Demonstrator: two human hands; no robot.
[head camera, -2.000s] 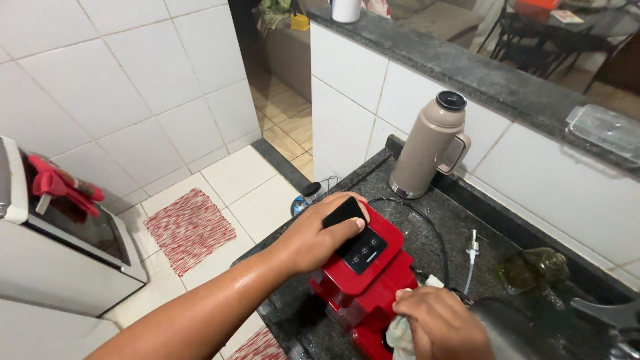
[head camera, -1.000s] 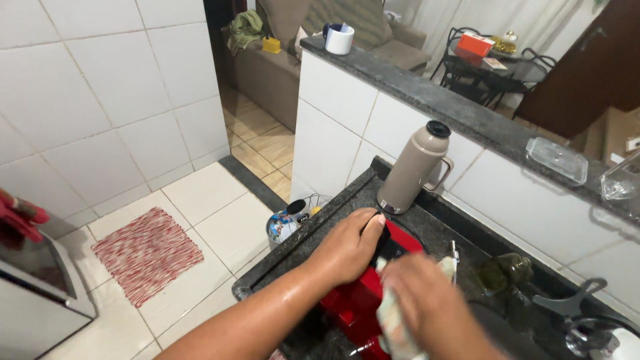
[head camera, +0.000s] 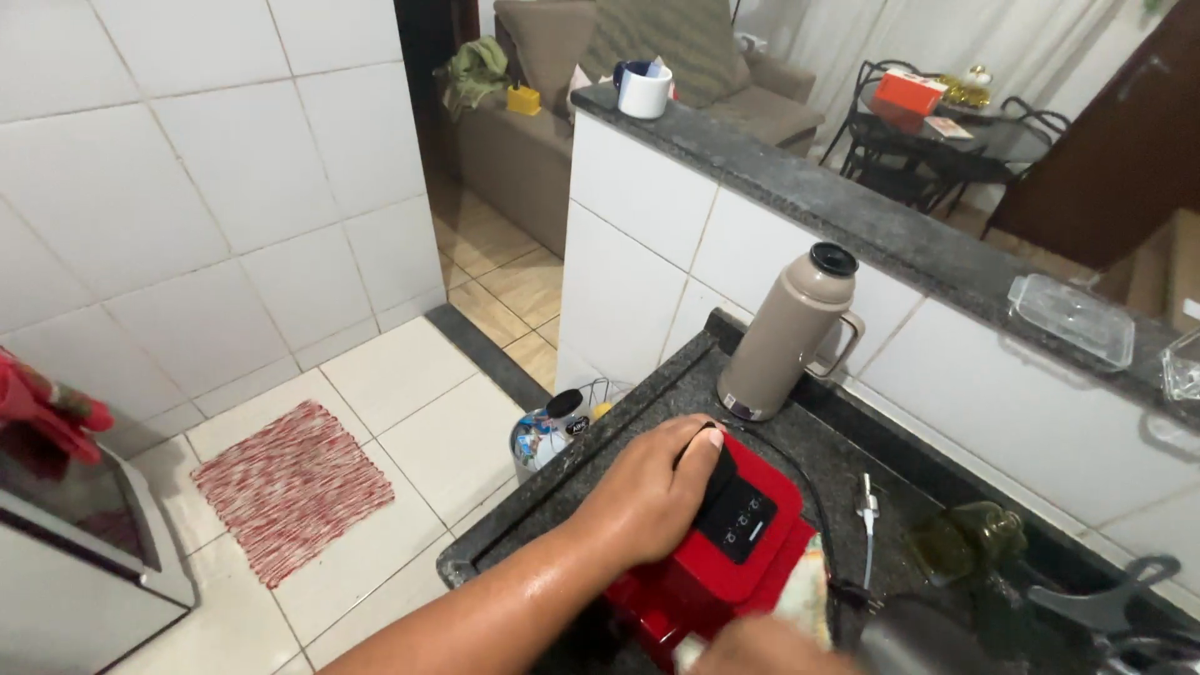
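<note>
A red countertop appliance (head camera: 750, 572) with a black top panel (head camera: 736, 520), likely a capsule coffee maker, stands on the dark granite counter (head camera: 525, 525). My left hand (head camera: 661, 483) grips the black lever at its far end, thumb on top. Low in the view my right hand (head camera: 773, 647), blurred and partly cut off, is against the near side of the appliance with a pale patterned cloth (head camera: 804, 591). Just beyond the appliance stands a beige thermos jug (head camera: 787, 333) with a black lid. A black cord (head camera: 797, 459) runs behind the appliance.
Right of the cord lie a small metal-tipped tube (head camera: 868, 525), a greenish glass bottle (head camera: 966, 544) and dark utensils (head camera: 1106, 595). On the half-wall ledge are a mug (head camera: 644, 89) and a clear plastic container (head camera: 1073, 319). A bin (head camera: 539, 445) stands beside the counter; a red-white mat (head camera: 292, 492) lies on the floor.
The cloth in my right hand has moved from the top of the appliance down to its near side. My left hand stays at the appliance's far end. The view has shifted.
</note>
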